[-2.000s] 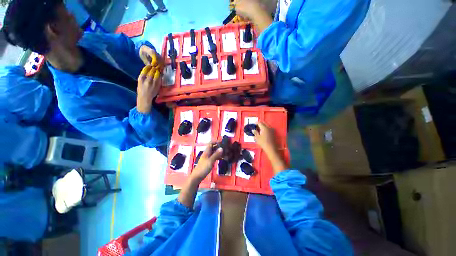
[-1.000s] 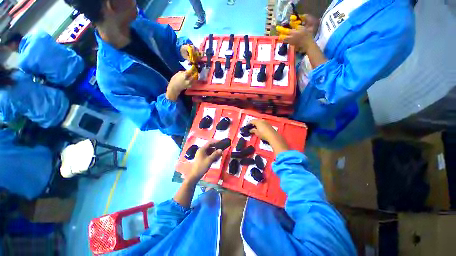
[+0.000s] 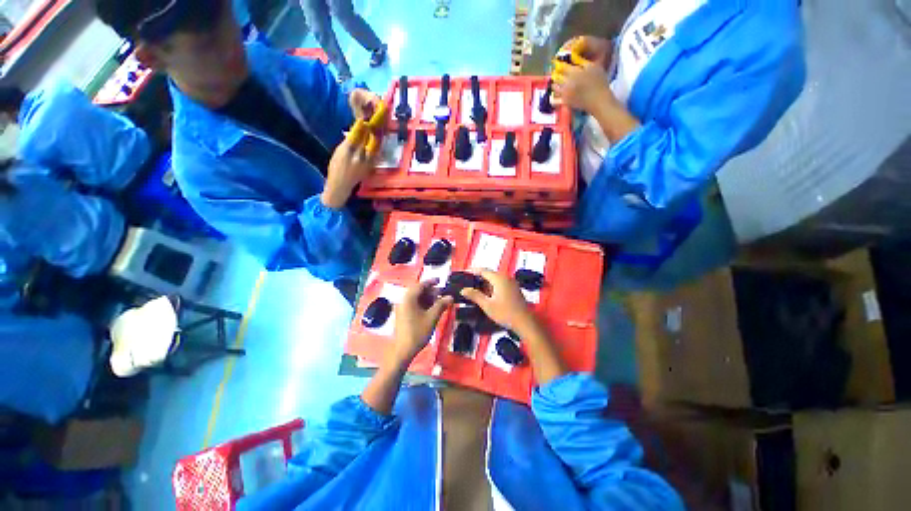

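Observation:
A red compartment tray [image 3: 571,344] lies in front of me, with black watches curled on white cards in several pockets, one of them the watch at the upper right [image 3: 528,279]. My left hand [image 3: 418,311] and my right hand [image 3: 502,300] meet over the tray's middle. Between them is a black watch [image 3: 463,285], gripped by my right fingers; my left fingertips are at its left side, around something dark. Loose black pieces lie partly hidden under my hands. The top-middle pocket shows a bare white card [image 3: 487,252].
A second red tray stack [image 3: 469,185] stands beyond mine, holding black watches, mostly laid long. Two people in blue smocks, with yellow fingertips, stand at its left and right. Open cartons [image 3: 689,339] are at the right. A red stool [image 3: 210,483] and a grey stool [image 3: 168,261] are at the left.
My right hand has moved from the top-middle pocket down to the middle, beside my left hand. The watch from that pocket is gone from its card. The view has shifted slightly.

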